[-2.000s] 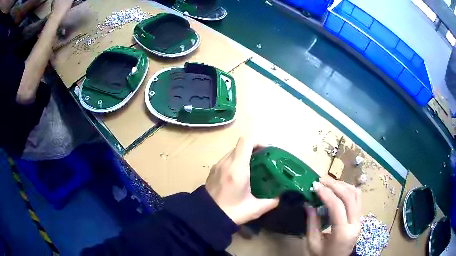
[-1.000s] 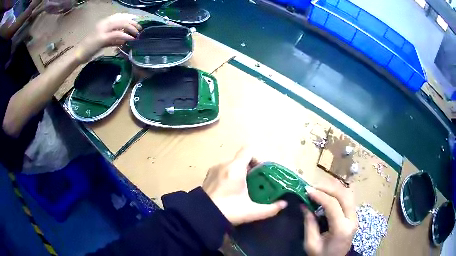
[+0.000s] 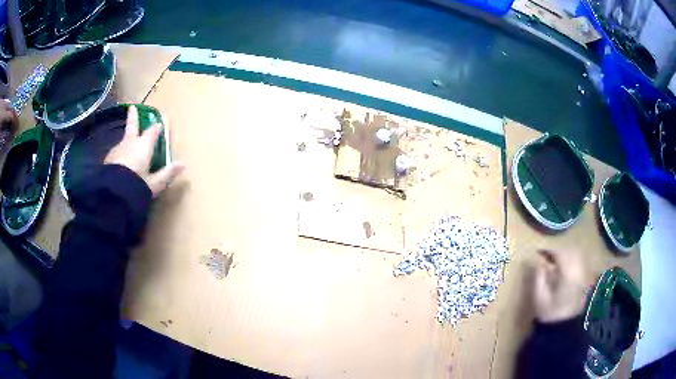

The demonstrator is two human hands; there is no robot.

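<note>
My left hand lies over the raised end of a green housing at the left, fingers spread and thumb out past its pale rim; no firm grip shows. My right hand is low at the right, blurred, beside a green housing near the picture's edge; whether its fingers hold anything cannot be told. A speckled pile of small loose fittings lies on the cardboard between my hands. Left of and behind it is a stained brown block with whitish blobs.
Two more green housings stand behind my right hand. Others stand at the far left, near another person's hand. The dark green conveyor surface runs across the back behind a pale strip. A blue crate is at the right edge.
The view has swung right. The housing that was between my hands is no longer there. My hands have parted, the left out to a housing on the left, the right toward the right-hand housings.
</note>
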